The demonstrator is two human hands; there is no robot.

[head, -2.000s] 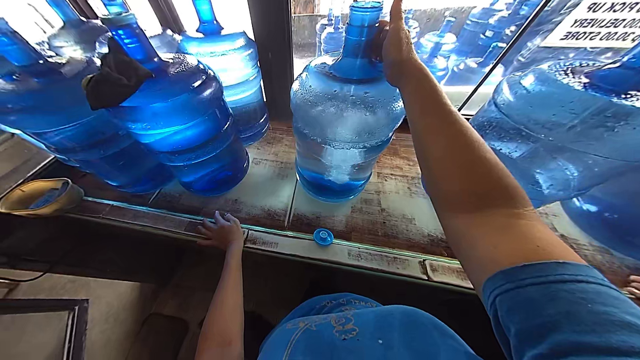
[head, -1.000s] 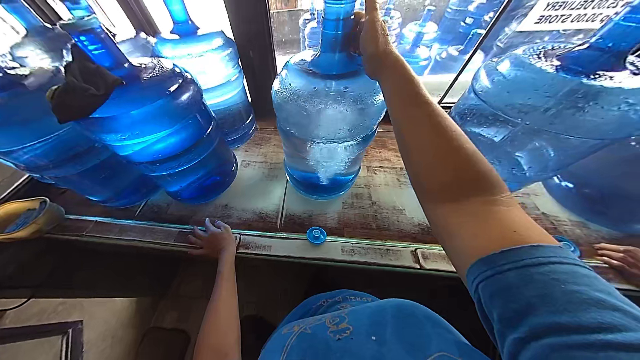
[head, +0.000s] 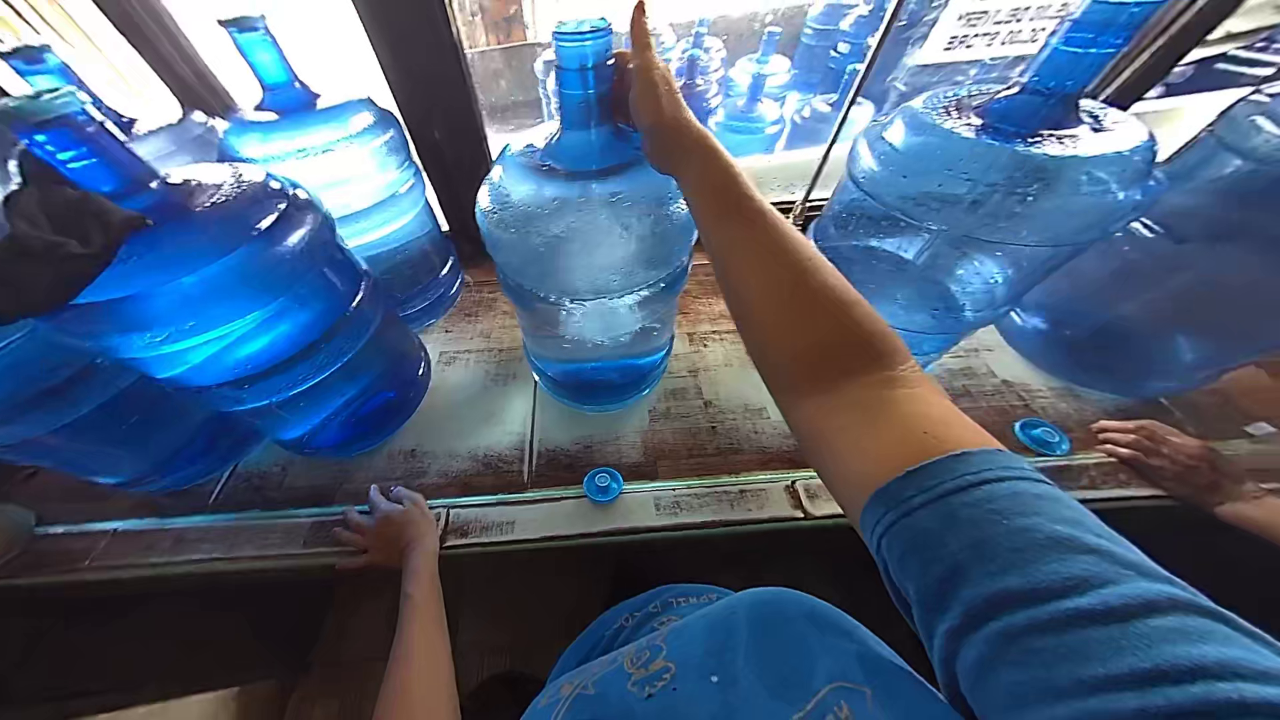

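A clear blue water jug (head: pixel 590 270) stands upright on the tiled counter, with some darker blue at its base. My right hand (head: pixel 655 95) touches the right side of its neck, one digit pointing up; the neck hides part of the hand, so its grip cannot be told. My left hand (head: pixel 395 525) rests on the counter's front edge, fingers apart, holding nothing. A small round blue cap (head: pixel 603 485) lies on the edge between my left hand and my right forearm.
Large blue jugs stand at left (head: pixel 230 290) and right (head: pixel 980 200); a dark cloth (head: pixel 60 235) hangs by one neck. Another blue cap (head: pixel 1042 437) lies near another person's hand (head: pixel 1165 460) on the right edge. More jugs show through the window behind.
The other person's hand at right, barely in view earlier, now shows more fully. My right hand stays by the jug's neck and my left stays on the edge. The view has shifted somewhat.
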